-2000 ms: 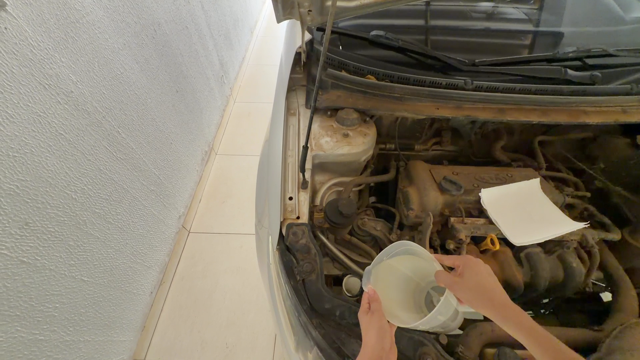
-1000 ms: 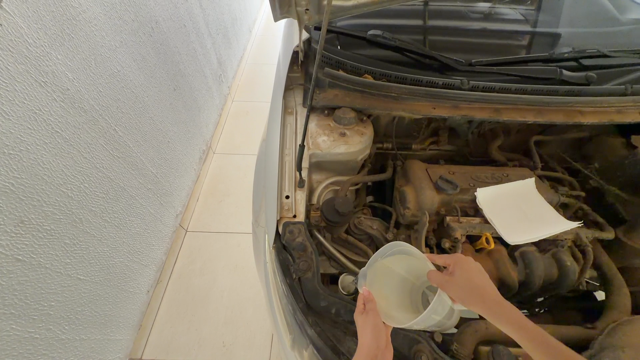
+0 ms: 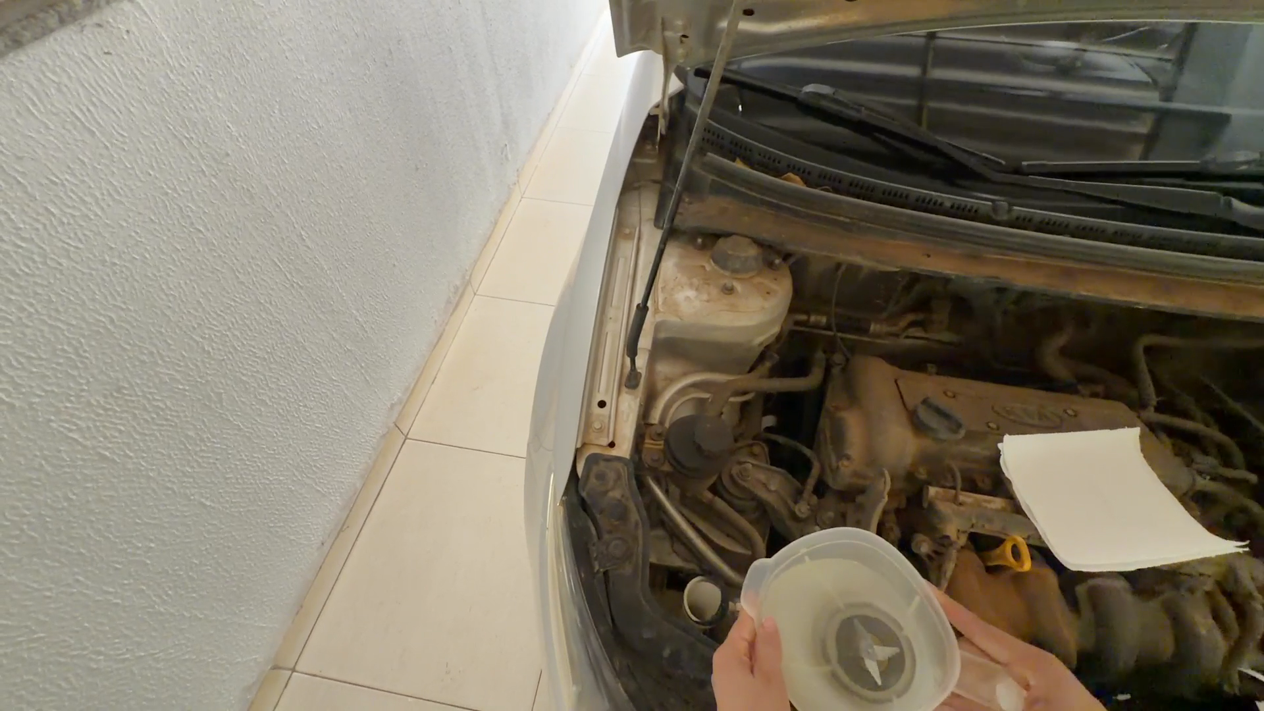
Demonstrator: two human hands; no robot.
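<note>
A translucent plastic blender jar [image 3: 849, 612], with metal blades visible at its bottom, is tilted over the front of the engine bay. My left hand [image 3: 750, 664] grips its rim side at the left. My right hand [image 3: 1017, 657] holds it on the right, by the handle, partly hidden behind the jar. Just left of the jar is a small open round filler neck [image 3: 703, 599] with a pale inside. Folded white paper towels [image 3: 1116, 499] lie on the engine, right of the jar.
The engine cover [image 3: 1007, 400] has an oil cap [image 3: 938, 418], and a yellow dipstick handle [image 3: 1009, 554] stands below it. A hood prop rod [image 3: 681, 197] rises at the left of the bay. A textured white wall [image 3: 247, 296] runs beside the car over a tiled floor [image 3: 444, 375].
The jar has tipped so that its bottom and blades now show more plainly. Both hands stay on it.
</note>
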